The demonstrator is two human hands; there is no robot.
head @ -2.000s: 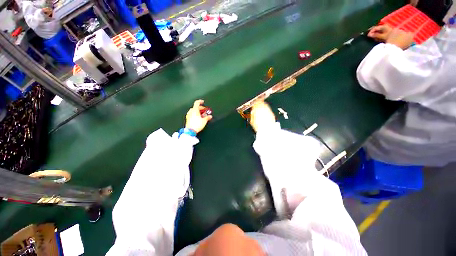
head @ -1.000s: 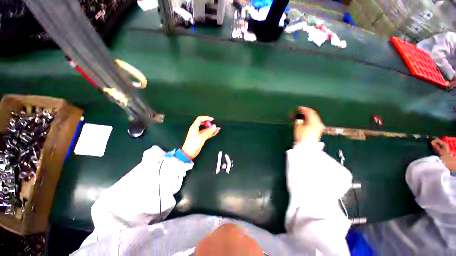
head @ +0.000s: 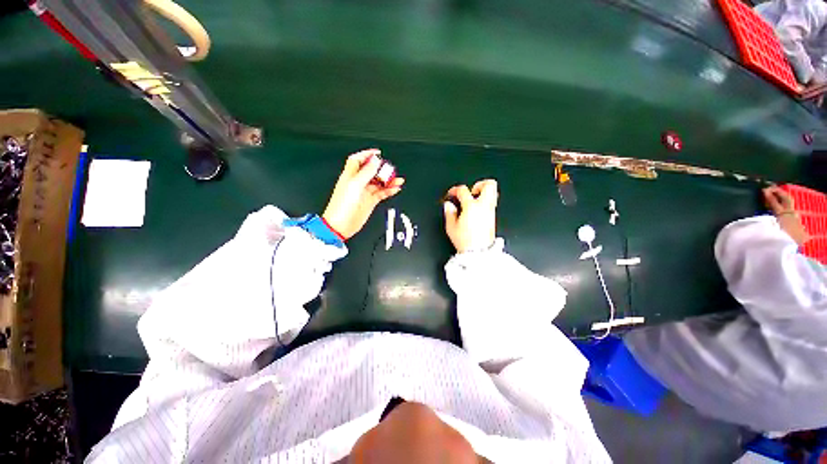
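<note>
My left hand (head: 356,197), with a blue strap at the wrist, holds a small red housing (head: 385,173) with a pale centre in its fingertips. My right hand (head: 471,216) is to its right above the green surface, fingers curled around a small dark piece (head: 451,205), mostly hidden by the fingers. Small pale strips (head: 399,230) with dark spots lie between and below the hands. A flex-cable module (head: 567,188) with an orange end lies right of my right hand.
Metal post (head: 172,91) with a cream tape roll (head: 193,29) at upper left; dark round knob (head: 205,164) at its base. Cardboard box (head: 41,245) and white card (head: 116,193) at left. Taped white lead (head: 598,272), red tray (head: 760,41) and another person's sleeve (head: 762,258) at right.
The view has turned and shifted. My right hand has come back from the far right toward my left hand, with a dark piece in its fingers. My left hand still holds the red housing.
</note>
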